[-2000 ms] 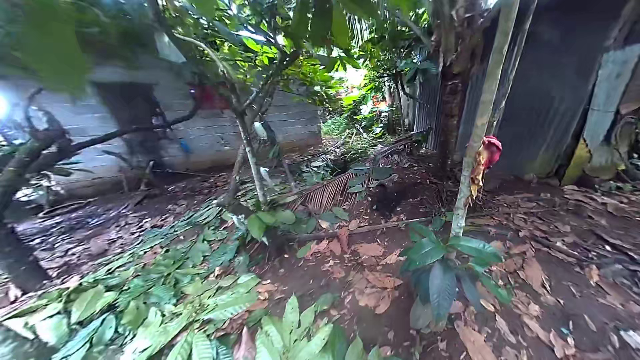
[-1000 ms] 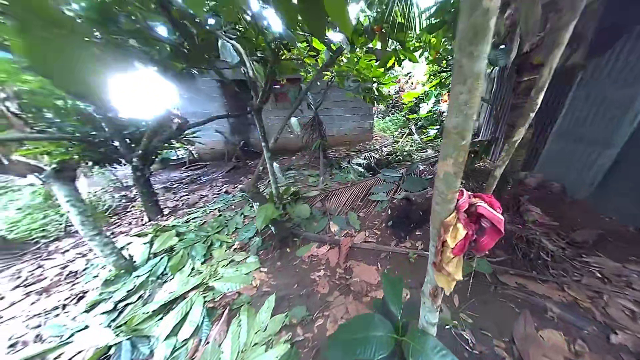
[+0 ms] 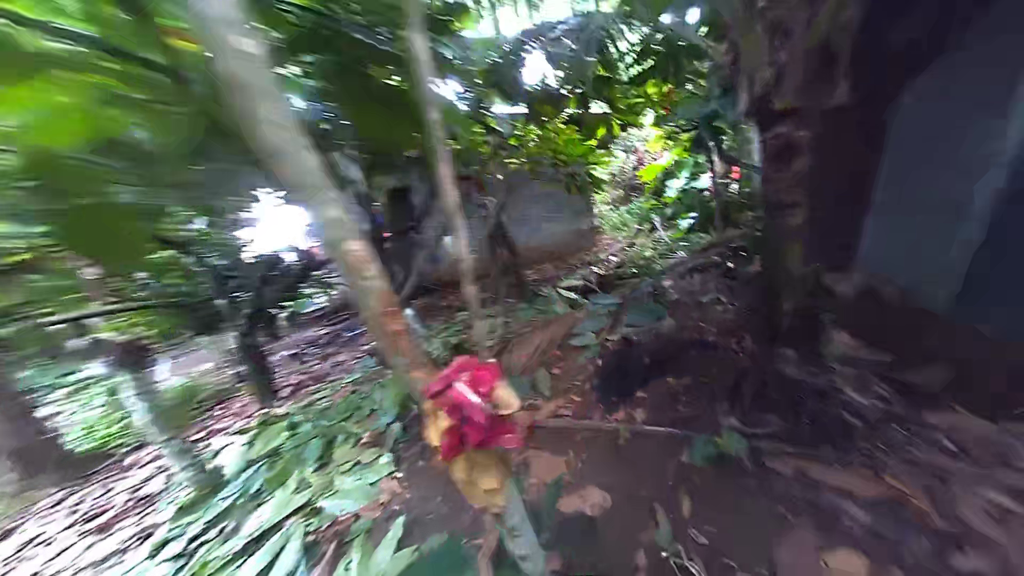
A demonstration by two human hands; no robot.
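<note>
Neither my left hand nor my right hand is in the head view. Low in the middle, a red and yellow cloth-like bundle [image 3: 472,408] is fixed around a slim, pale tree trunk [image 3: 344,232] that leans across the view. The picture is blurred, so the bundle's exact material cannot be told. Cut green leaves [image 3: 272,496] lie on the ground to the left of the trunk.
A thicker dark trunk [image 3: 784,216] stands at the right, beside a grey sheet wall [image 3: 920,192]. Behind the trees is a block wall [image 3: 548,212]. A thin stick [image 3: 608,428] lies across the brown soil, among dry leaves.
The view has moved closer to the trunk with the red and yellow bundle and has turned, so both now stand near the middle. No hand shows in any frame.
</note>
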